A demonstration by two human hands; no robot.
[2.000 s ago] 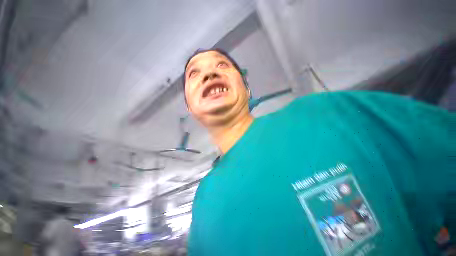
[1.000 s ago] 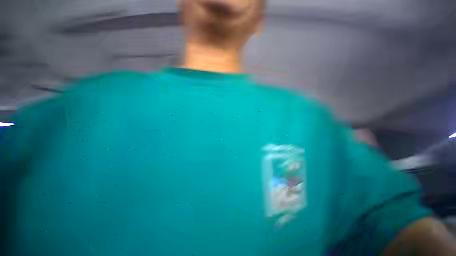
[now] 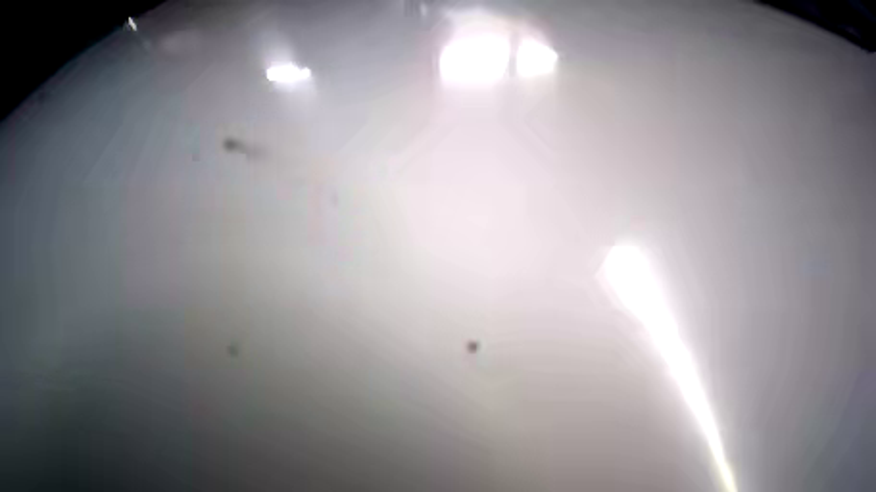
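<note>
Neither of my hands is in view. A pale grey, blurred surface [image 3: 346,288] fills nearly the whole picture; I cannot tell what it is. A long bright white streak [image 3: 677,356] runs down its right side and narrows towards the bottom edge. A small dark spot [image 3: 472,346] shows near the lower middle, and a dark smudge [image 3: 232,145] at the upper left.
Two bright white patches of light [image 3: 475,60] show at the top middle. A smaller bright patch [image 3: 288,73] lies at the upper left. The upper corners are dark.
The person in the teal shirt, seen close in the earlier frames, is out of view. The ceiling and fan seen earlier are not recognisable now; the blurred pale surface fills the view.
</note>
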